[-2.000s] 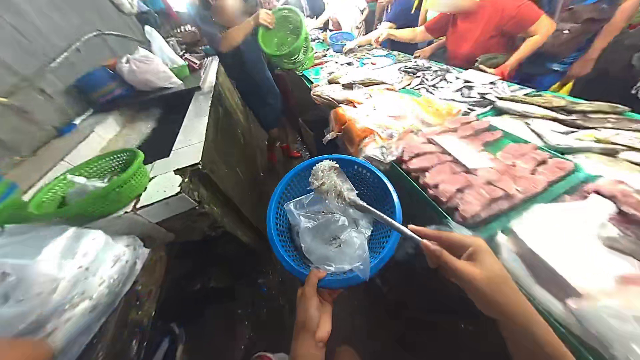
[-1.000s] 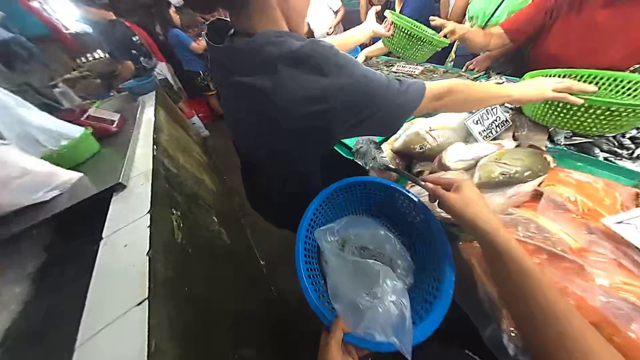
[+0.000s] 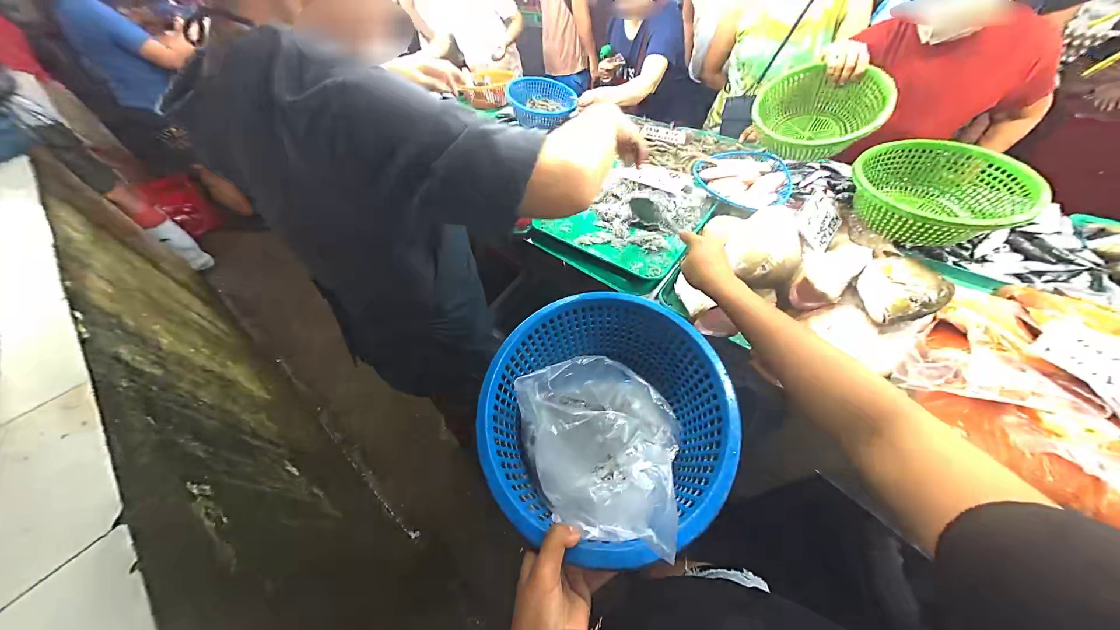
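Note:
My left hand grips the near rim of a blue plastic colander basket, thumb on the rim. Inside it lies a clear plastic bag with some small contents that I cannot make out. My right hand is stretched out over the stall, closed on the handle of a utensil whose dark, rounded head is over the shrimp-like seafood on a green tray. Whether the head touches the seafood is unclear. Large whole fish lie just right of my right hand.
A person in a dark shirt stands close at left, arm over the stall. Across it, a person in red holds a green basket; another green basket rests on the fish. Orange-red fish lie at right, a tiled ledge at far left.
The view has swung along the stall. My right hand and the utensil, over the blue basket two seconds ago, are now out over the tray. The neighbour's hand is off the green basket.

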